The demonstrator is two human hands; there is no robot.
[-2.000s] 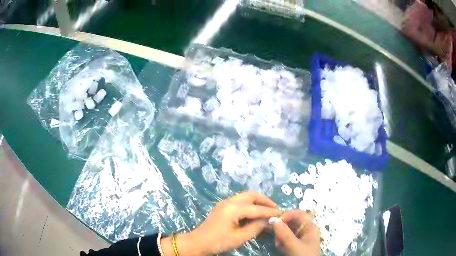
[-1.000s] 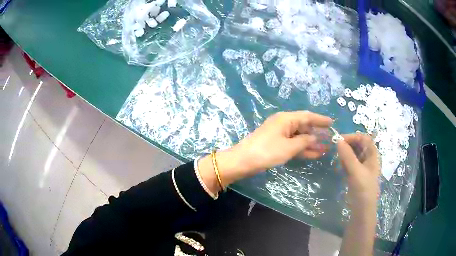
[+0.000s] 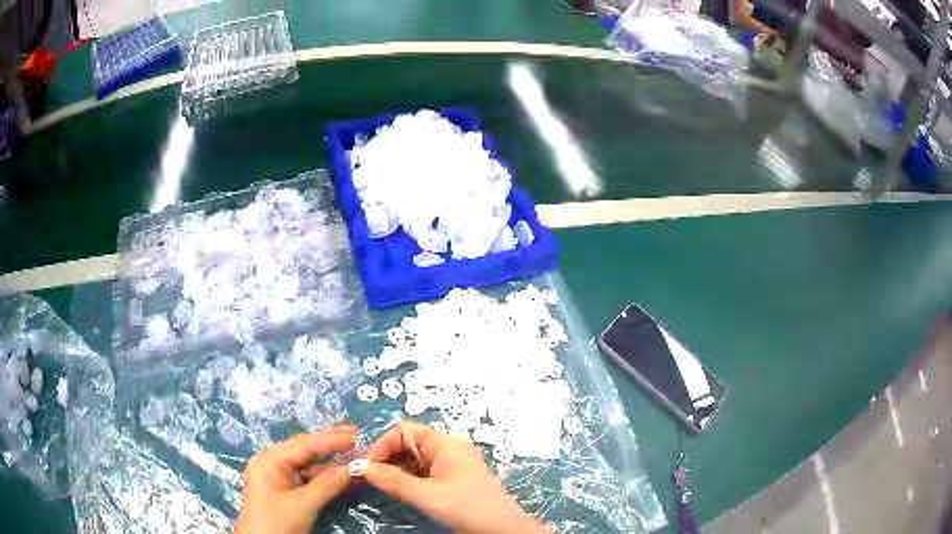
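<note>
My left hand [image 3: 298,480] and my right hand [image 3: 444,482] meet at the bottom centre, fingertips close together. A small white piece [image 3: 358,467] is pinched between them. A thin cream slip [image 3: 411,442] shows at my right fingertips. Any clear piece in my left fingers is too small to tell. A loose heap of white perforated discs [image 3: 485,365] lies behind and right of my hands on a clear plastic sheet [image 3: 611,443]. Loose clear pieces [image 3: 277,384] lie behind my left hand. More clear pieces fill a clear tray [image 3: 134,313].
A blue tray [image 3: 402,280] heaped with white caps [image 3: 433,183] stands behind the discs. A mobile phone [image 3: 663,365] with a cord lies at right. A clear bag [image 3: 89,402] with white pieces is at left. Empty trays [image 3: 240,61] and a person's arm [image 3: 754,19] show at the back.
The view has swung to the right, bringing in the whole phone and the far trays. Both hands stay together with a small piece between the fingertips.
</note>
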